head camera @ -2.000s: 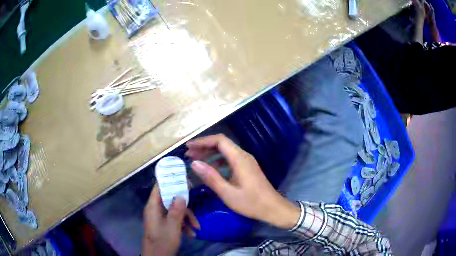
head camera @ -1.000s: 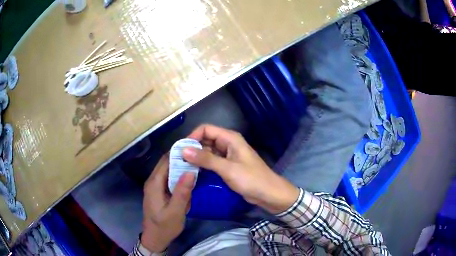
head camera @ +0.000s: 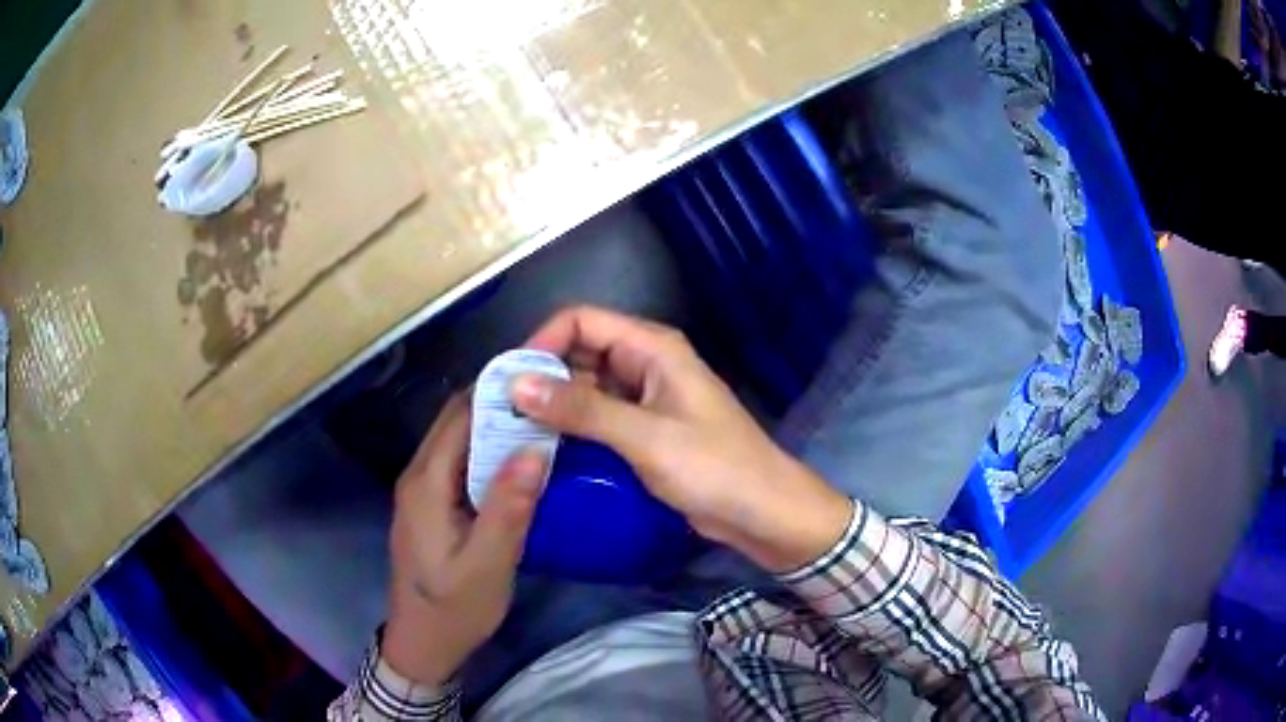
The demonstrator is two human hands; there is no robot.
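Observation:
A pale grey-white, sole-shaped piece (head camera: 494,419) with fine lines across its face is held upright over my lap, just off the table edge. My left hand (head camera: 458,543) grips its lower part, with the thumb on the face. My right hand (head camera: 642,423) grips its upper right side, with the thumb on the face near the top. The fingers behind the piece are hidden. On the table, a small round white dish (head camera: 209,176) sits beside several fanned wooden sticks (head camera: 289,102).
The tan table (head camera: 113,423) has dark wet spots and a curved edge. Grey pieces lie at its left rim. A blue crate (head camera: 1159,339) of loose grey pieces stands at the right. Another crate of pieces (head camera: 85,663) is at the lower left. A person's dark sleeve is at the upper right.
My right hand has closed in from beside the piece and now grips its upper part. The view has shifted, so the bottle and swab packet are out of the picture.

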